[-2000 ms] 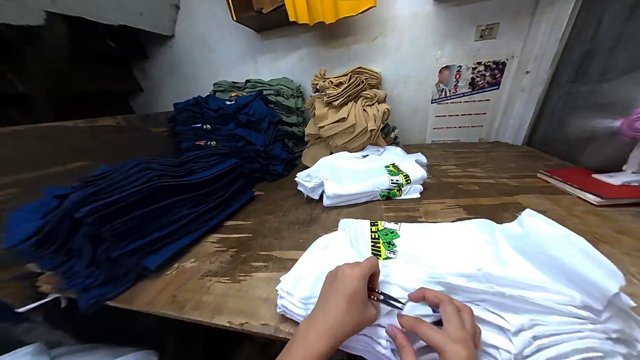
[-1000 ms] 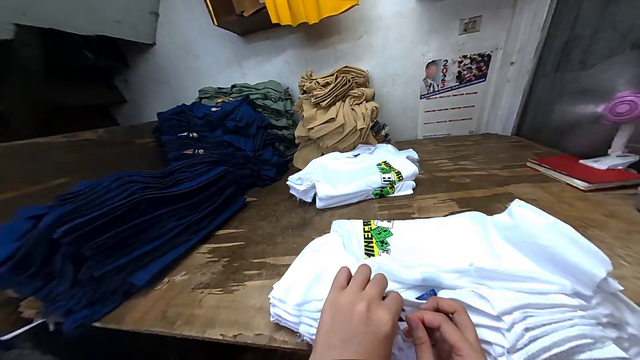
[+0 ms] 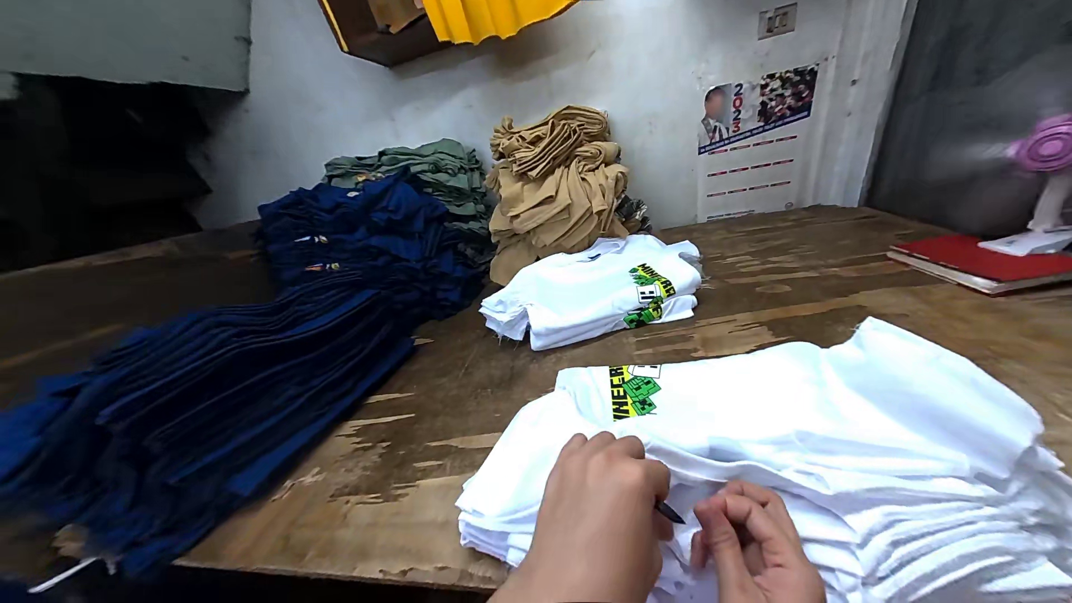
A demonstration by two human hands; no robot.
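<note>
My left hand [image 3: 599,511] is closed around a small dark pointed tool [image 3: 669,512], probably snips; its tip sticks out toward my other hand. Just right of it is my right hand [image 3: 754,540], thumb and fingertips drawn together by the cloth edge; whether they pinch cloth or thread cannot be seen. Both hands are over the near side of a stack of white T-shirts [image 3: 779,402] with a green, yellow and black print [image 3: 635,394]. Beyond lies a smaller folded pile of white T-shirts [image 3: 578,289] with a similar print.
On the worn wooden table [image 3: 394,469], dark blue garments [image 3: 243,402] spread at the left. Green garments [image 3: 427,172] and tan garments [image 3: 557,193] are piled by the wall. A red-covered book [image 3: 988,260] and a pink fan [image 3: 1043,155] stand at the right.
Two seconds ago the tool's parted blades showed between my hands; now only a dark tip shows. My left hand has turned, its back now covering most of the tool.
</note>
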